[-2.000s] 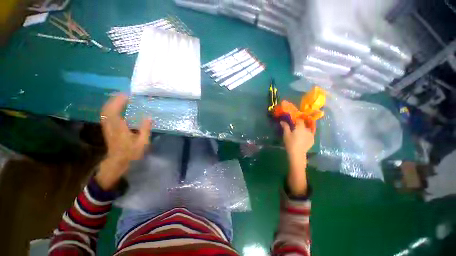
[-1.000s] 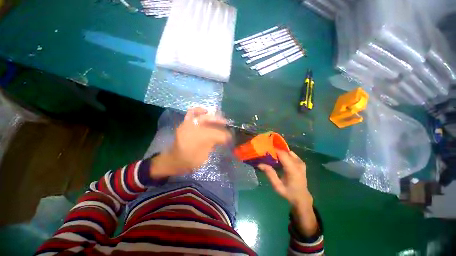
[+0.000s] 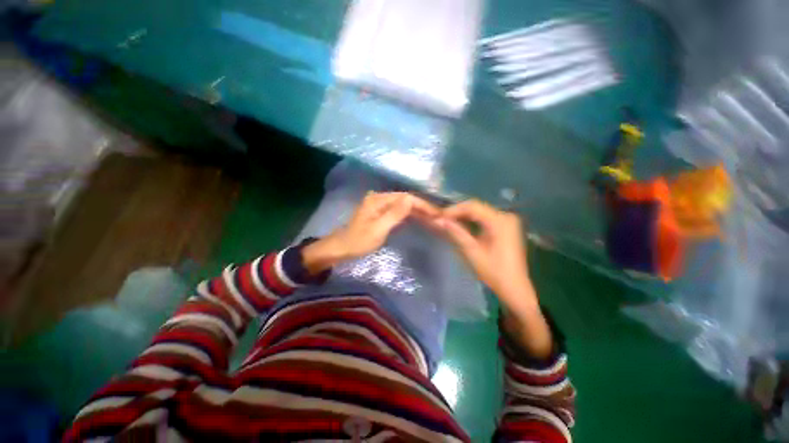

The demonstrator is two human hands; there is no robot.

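My left hand (image 3: 374, 227) and my right hand (image 3: 495, 251) meet at the fingertips above my lap, just off the bench's front edge. Their fingers are pinched; blur hides whether something thin is between them. The flat whitish pack (image 3: 408, 54) lies on the bench at top centre, cut off by the frame's top. Bubble wrap (image 3: 381, 130) extends from under it to the bench edge. The orange and dark purple tape dispenser (image 3: 642, 229) lies on the bench at right, out of both hands.
White strips (image 3: 549, 62) lie in a row right of the pack. A yellow and black knife (image 3: 621, 154) and a yellow-orange plastic piece (image 3: 702, 199) lie by the dispenser. Stacked silvery packs (image 3: 748, 112) stand at right. A brown carton (image 3: 130, 234) is at left.
My right hand has put the tape dispenser down at right and come back to my left hand; their fingertips now meet. The view has shifted, so the bench things appear further right and higher.
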